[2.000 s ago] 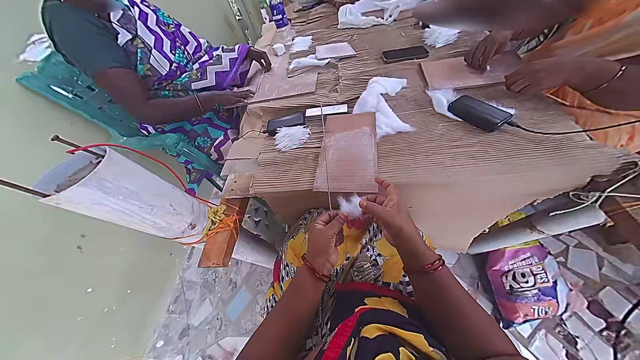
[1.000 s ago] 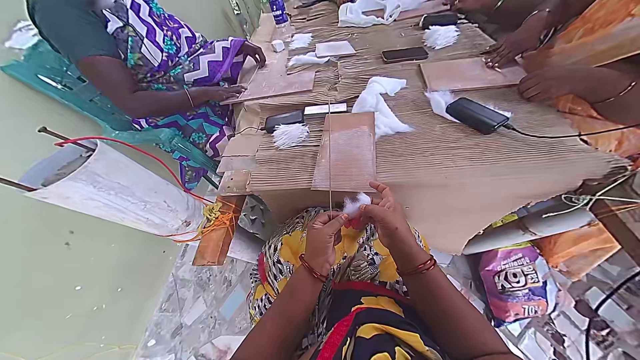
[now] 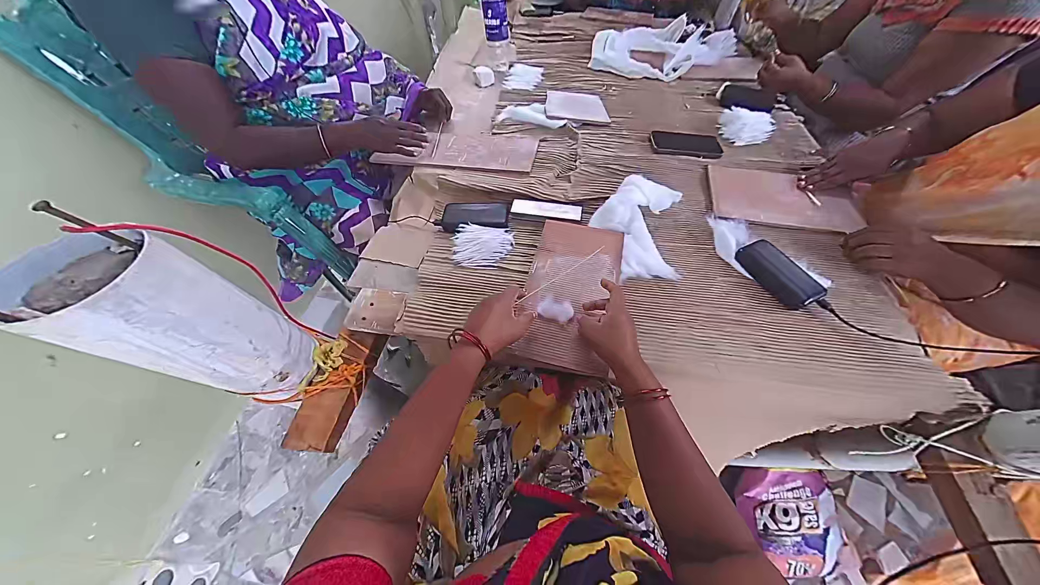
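A small tuft of cotton [image 3: 556, 309] lies on the near half of a flat brown board [image 3: 578, 237], between my two hands. My left hand [image 3: 501, 318] holds a thin stick [image 3: 561, 275], which slants up and right across the board. Over the board's right edge is my right hand [image 3: 605, 323], thumb and fingers apart, beside the tuft, with nothing seen in it. A pile of white cotton wicks [image 3: 482, 244] is left of the board, and a larger sheet of cotton [image 3: 632, 223] lies to its right.
Corrugated cardboard [image 3: 691, 325] covers the table. Behind the wicks is a black device [image 3: 475, 215] with a cable; another black device [image 3: 778, 272] is at the right. A phone [image 3: 686, 145] lies further back. Co-workers' hands rest on boards [image 3: 487, 153] at left and right [image 3: 780, 197].
My hands have moved forward from the board's near edge to over it. The cotton tuft, earlier between my fingers, now lies on the board. The stick has turned from nearly upright in view to slanting.
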